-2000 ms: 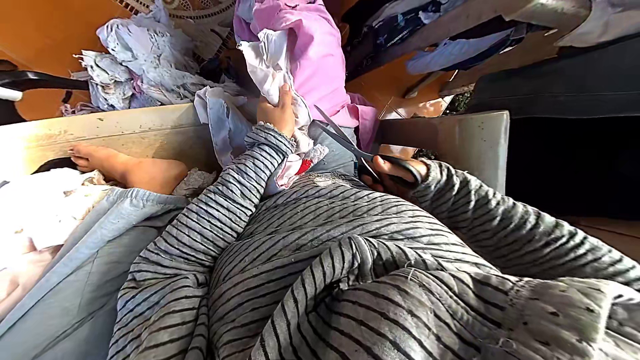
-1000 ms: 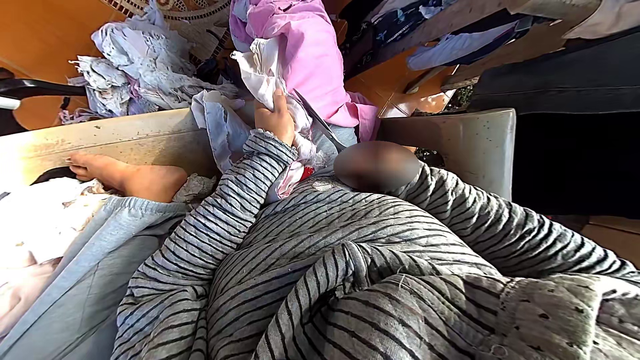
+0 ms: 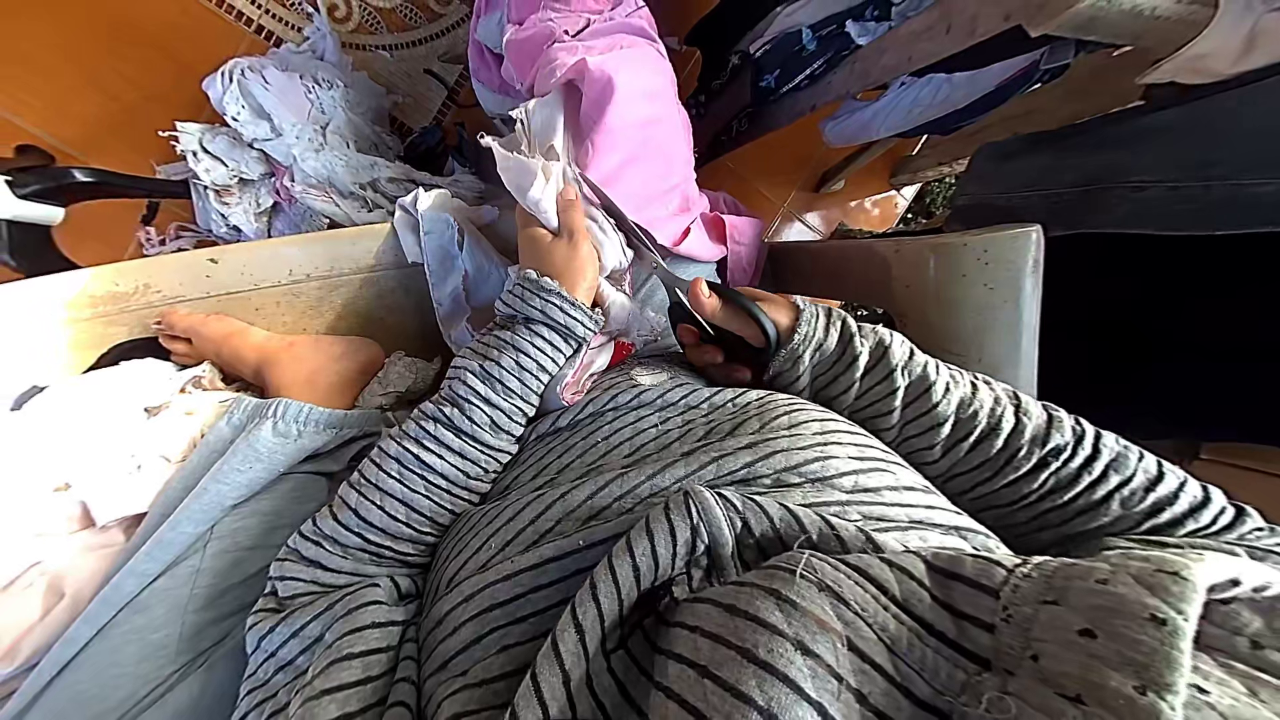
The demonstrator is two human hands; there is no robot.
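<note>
My left hand (image 3: 562, 248) grips a bunched white cloth (image 3: 535, 165), its torn edge standing up above the thumb. Black-handled scissors (image 3: 645, 250) are in my right hand (image 3: 735, 330), fingers through the handle loops, the blades pointing up and left against the white cloth. How far the blades are apart I cannot tell. Pink fabric (image 3: 630, 130) lies just beyond both hands. A pale blue-grey cloth piece (image 3: 455, 260) hangs left of my left hand, and a pink, white and red piece (image 3: 590, 370) rests below it at my lap.
A heap of frayed pale rags (image 3: 300, 130) lies at upper left, behind a worn cream-coloured edge (image 3: 300, 275). A bare foot (image 3: 290, 360) and white cloth (image 3: 100, 450) are at left. A pale panel (image 3: 930, 290) and dark fabric (image 3: 1120, 180) stand at right, with wooden bars and garments above.
My right hand with the scissors, lower and more open-bladed two seconds ago, now has the blades up beside my left hand at the white cloth. My left hand keeps its grip.
</note>
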